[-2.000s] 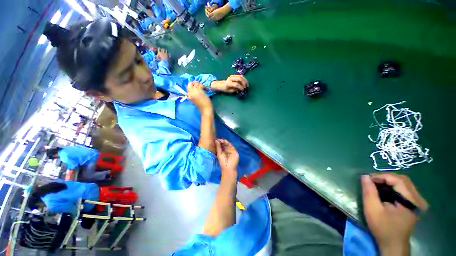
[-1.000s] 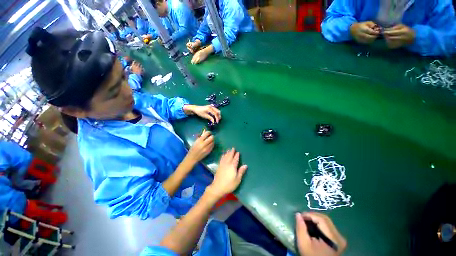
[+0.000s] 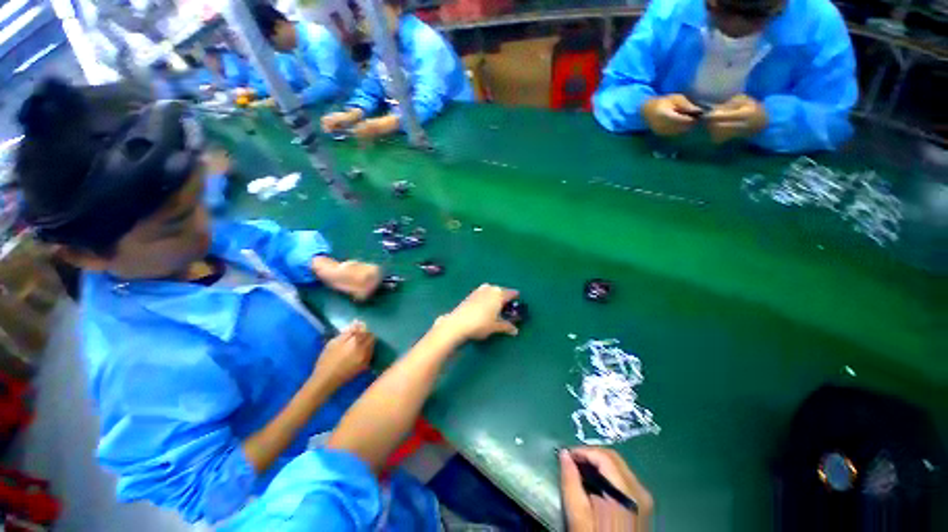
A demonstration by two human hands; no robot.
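Note:
My left hand (image 3: 480,314) reaches over the green table with its fingers around a small black housing (image 3: 515,311), which rests on the surface. My right hand (image 3: 605,494) is at the lower edge of the picture, partly cut off, and holds a slim dark tool (image 3: 603,484) like a pen. A tangled heap of thin white rings or cords (image 3: 613,393) lies on the table above my right hand. Another black housing (image 3: 598,290) lies alone to the right of my left hand.
A neighbour in a blue smock (image 3: 198,384) sits close on the left, near several dark housings (image 3: 400,235). A person across the table (image 3: 728,78) works near a second white heap (image 3: 832,197). A black fan (image 3: 847,457) stands at lower right. Metal posts rise at the back.
My left hand has moved from the table's near edge to the black housing and has its fingers on it. The view has turned right. My right hand still holds the tool.

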